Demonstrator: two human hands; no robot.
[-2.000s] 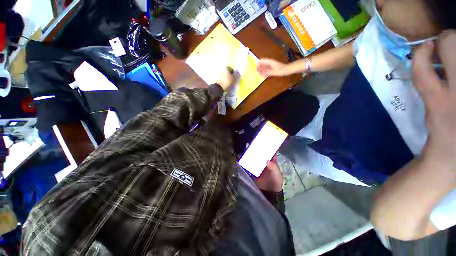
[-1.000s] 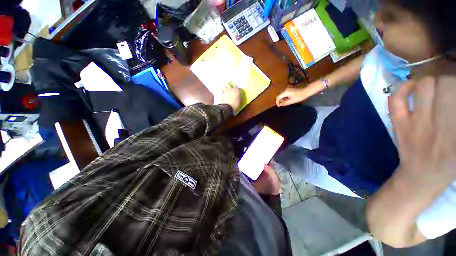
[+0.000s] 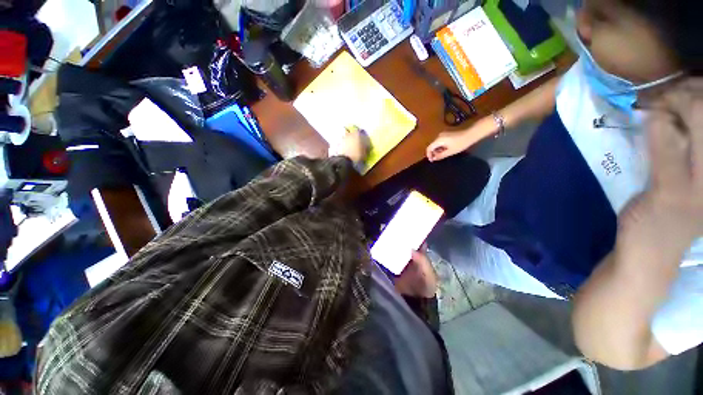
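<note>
A yellow sheet or pad (image 3: 331, 100) lies on the brown desk, its upper part bright with glare. My left hand (image 3: 353, 146) is on its lower part, at the end of a plaid sleeve. The fingers are blurred, and I cannot tell whether they hold anything. My right hand (image 3: 418, 275) holds a smartphone (image 3: 407, 231) with a lit white screen and orange top, below the desk edge. Most of that hand's fingers are hidden behind the phone.
A masked person sits at the right, one hand (image 3: 451, 144) at the desk edge, the other raised. Black-handled scissors (image 3: 456, 108), a calculator (image 3: 376, 31) and an orange-and-white booklet (image 3: 478, 54) are on the desk (image 3: 401, 73). Dark cloth (image 3: 92, 104) and a blue folder (image 3: 235, 125) lie left.
The other person's hand has drawn back from the yellow sheet to the desk edge. My left hand has moved slightly down the sheet. My right hand still holds the phone.
</note>
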